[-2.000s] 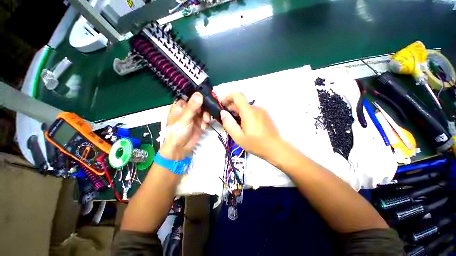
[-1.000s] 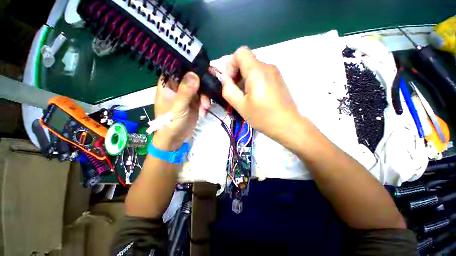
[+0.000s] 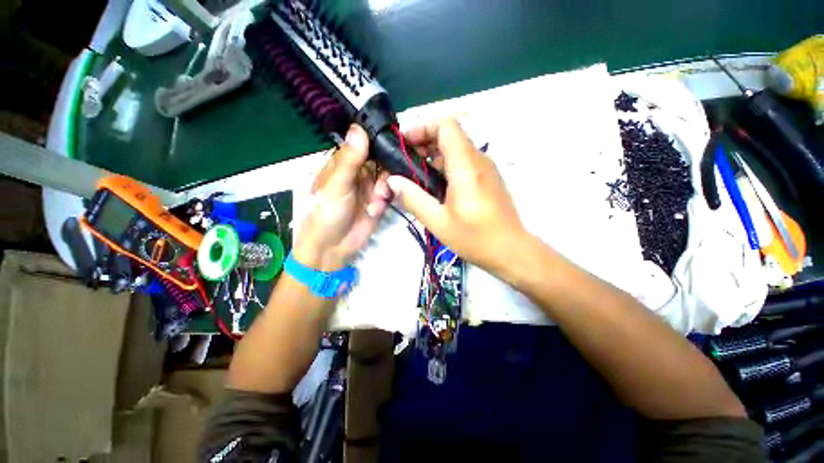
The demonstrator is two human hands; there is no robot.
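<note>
The hot-air brush head [image 3: 336, 68], silver and black with magenta inside and black bristles, points to the upper left. My left hand [image 3: 339, 199], with a blue wrist strap, holds it under its black neck. My right hand [image 3: 465, 199] holds the black collar [image 3: 395, 154] at the brush's lower end, fingers on both sides. Red wires run along the outside of the collar. The wiring harness and circuit board [image 3: 440, 303] hang below over the front edge of the white cloth. My fingers partly hide the collar's lower end.
A heap of tiny black screws [image 3: 658, 185] lies on the white cloth [image 3: 542, 136]. Blue-handled pliers [image 3: 736, 197] lie right of it. An orange multimeter [image 3: 143, 231] and green solder wire reel [image 3: 219, 252] are at left. The green belt [image 3: 542, 41] runs behind. Several brushes [image 3: 763, 371] are lower right.
The brush came nearer the camera, then moved back down and right, and has turned so that red wires now show along the collar. Both hands have kept their hold.
</note>
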